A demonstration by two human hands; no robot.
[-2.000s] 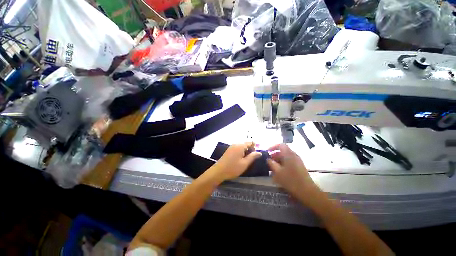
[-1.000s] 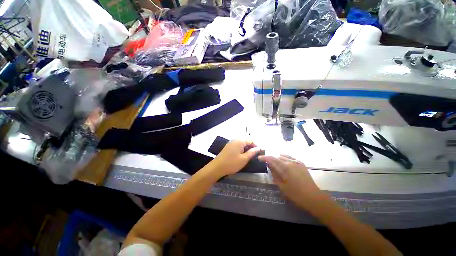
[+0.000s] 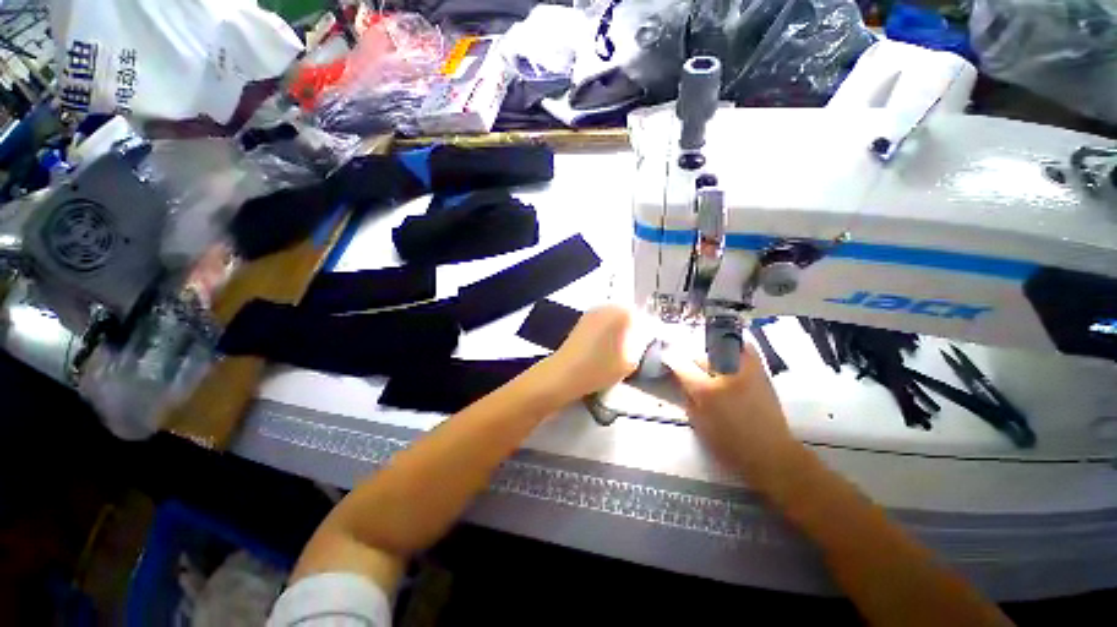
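Observation:
My left hand [image 3: 603, 352] and my right hand [image 3: 725, 390] are close together at the needle end of the white sewing machine [image 3: 821, 221]. Between their fingertips is a small strip being sewn [image 3: 648, 364], looking grey under the lamp. It is mostly hidden by the fingers. The presser foot area is brightly lit and its exact contact with the cloth cannot be told. Black fabric strips [image 3: 368, 333] lie left of my left hand, and a short end of one [image 3: 551, 323] shows just behind my left wrist.
Rolled dark bundles [image 3: 472, 227] lie at the back left. Narrow dark pieces [image 3: 888, 361] and dark snips [image 3: 987, 394] lie under the machine arm. A grey unit with a round vent [image 3: 92, 233] stands at left. A blue basket [image 3: 153, 557] is below. Plastic bags are behind.
Both hands have moved forward from the table's front part to the needle with the strip between them. The view has shifted slightly, and the machine appears nearer.

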